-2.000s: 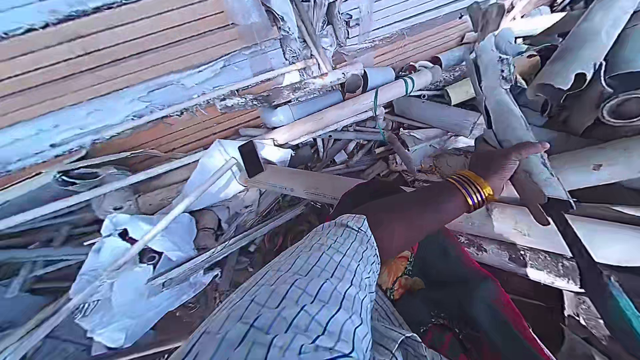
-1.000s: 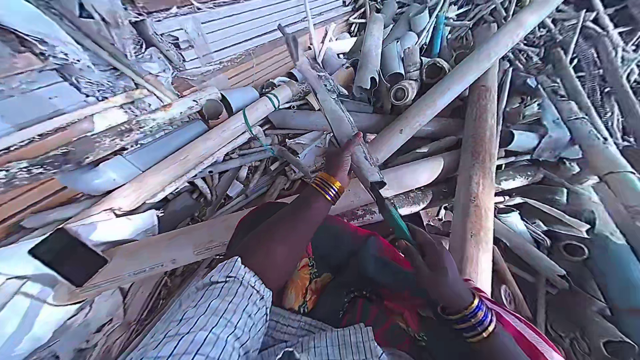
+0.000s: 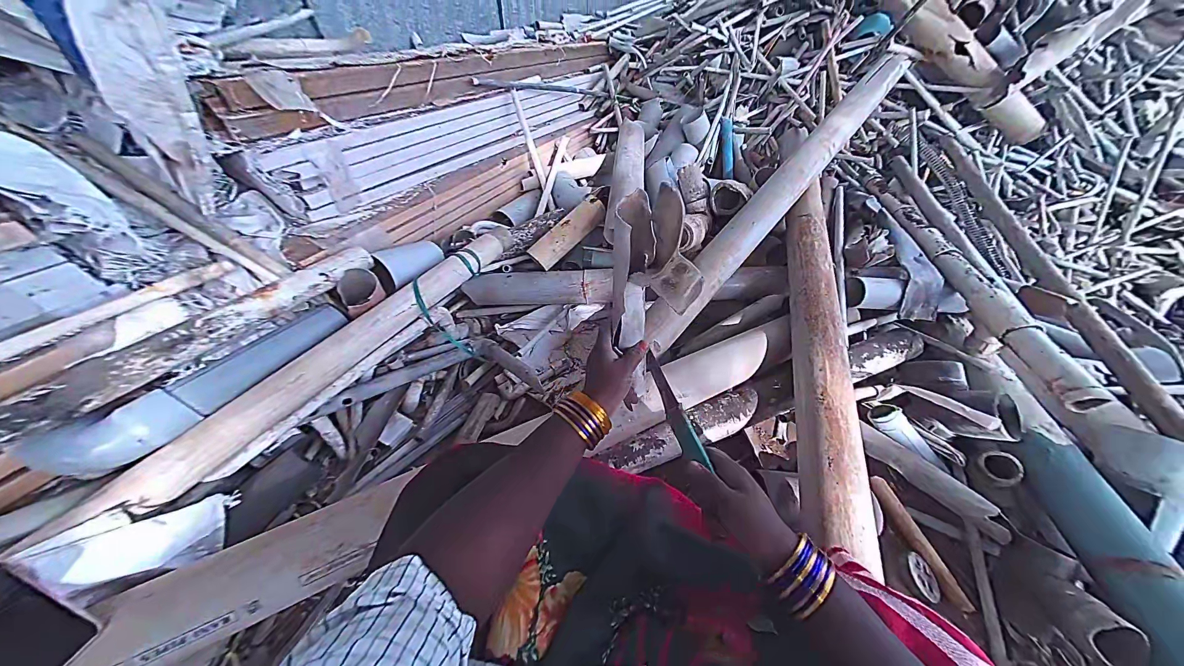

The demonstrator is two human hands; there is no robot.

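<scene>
My left hand (image 3: pixel 610 375), with bangles at the wrist, grips the lower end of a split, broken piece of plastic pipe (image 3: pixel 629 268) that points away from me. My right hand (image 3: pixel 735 504) is closed around the green handle of a knife (image 3: pixel 686 435). Its dark, narrow blade points up and left, close to the fingers of my left hand and the near end of the piece. Whether the blade touches the piece cannot be told. Part of the handle is hidden in my right palm.
Long pipes (image 3: pixel 828 370) lie around my lap, one crossing diagonally (image 3: pixel 786 194). A tan board (image 3: pixel 268 573) bearing writing lies at lower left, near a dark flat object (image 3: pixel 37 620). Stacked slats (image 3: pixel 416 139) stand behind. Heaped pipe scrap (image 3: pixel 1101 176) spreads to the right.
The view has swung strongly to the right. My left hand and the pipe piece it holds have turned to point straight away from me. My right hand and knife, unseen two seconds ago, are in view.
</scene>
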